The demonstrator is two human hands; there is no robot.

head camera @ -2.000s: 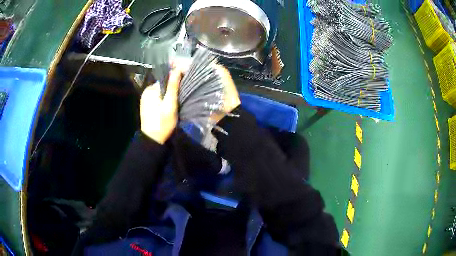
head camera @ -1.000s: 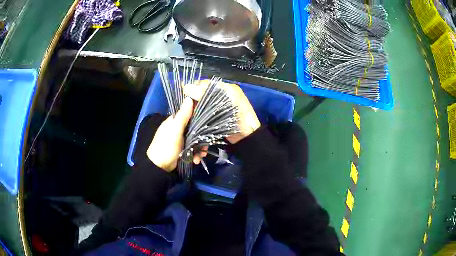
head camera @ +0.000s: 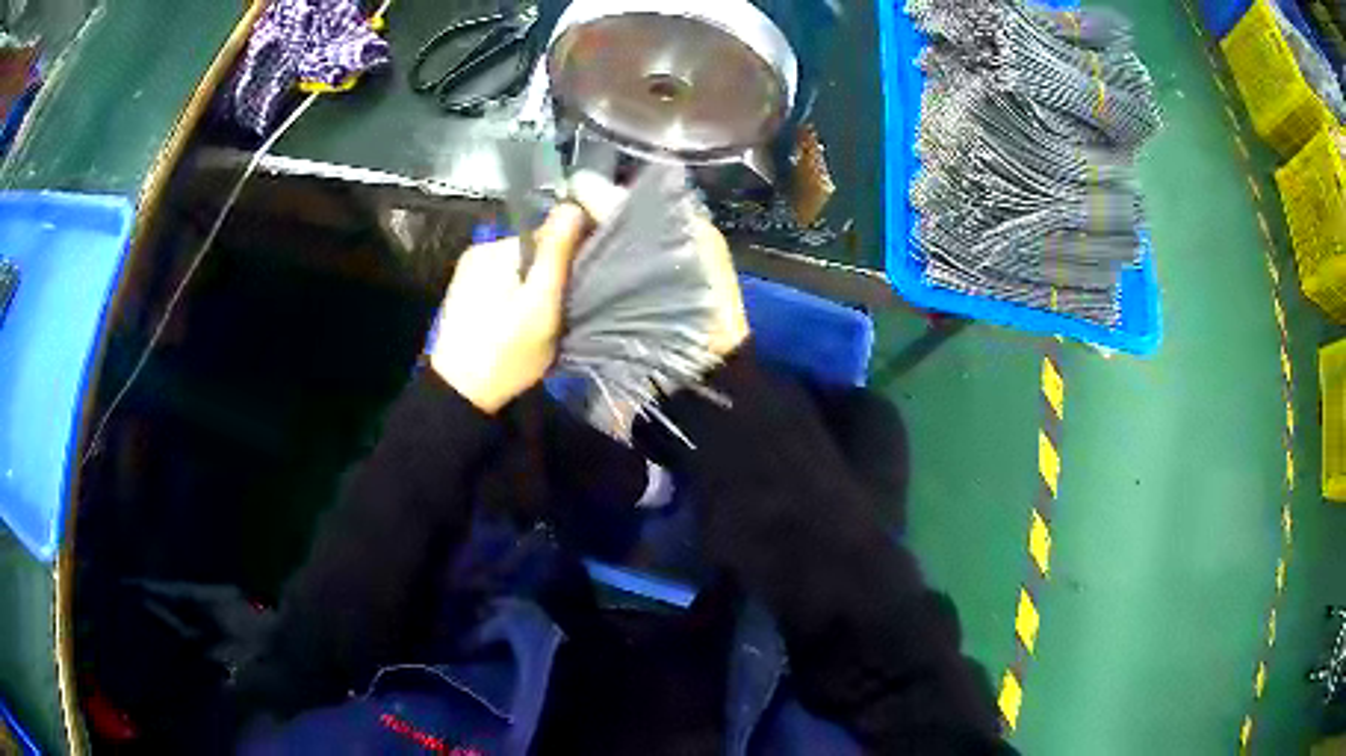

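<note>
A fanned bundle of short grey wires (head camera: 638,288) is held above the lap bin (head camera: 805,328), its lower ends spread toward me. The bundle is blurred. My left hand (head camera: 502,318) grips it from the left side, thumb up near its top. My right hand (head camera: 720,288) is around its right side, mostly hidden behind the wires. The bare hands are close together at the bundle. Most of the darker blue lap bin is hidden by the hands and sleeves.
A round machine (head camera: 672,89) with a silver disc stands ahead. Black-handled scissors (head camera: 470,62) and a purple-white cloth (head camera: 303,59) lie left of it. A blue tray (head camera: 1019,313) heaped with grey wires is at right, a light-blue tray (head camera: 59,347) at left.
Since one second ago both hands have moved up toward the round machine with the bundle. Separate strands that stood up at the left now show only as a blur.
</note>
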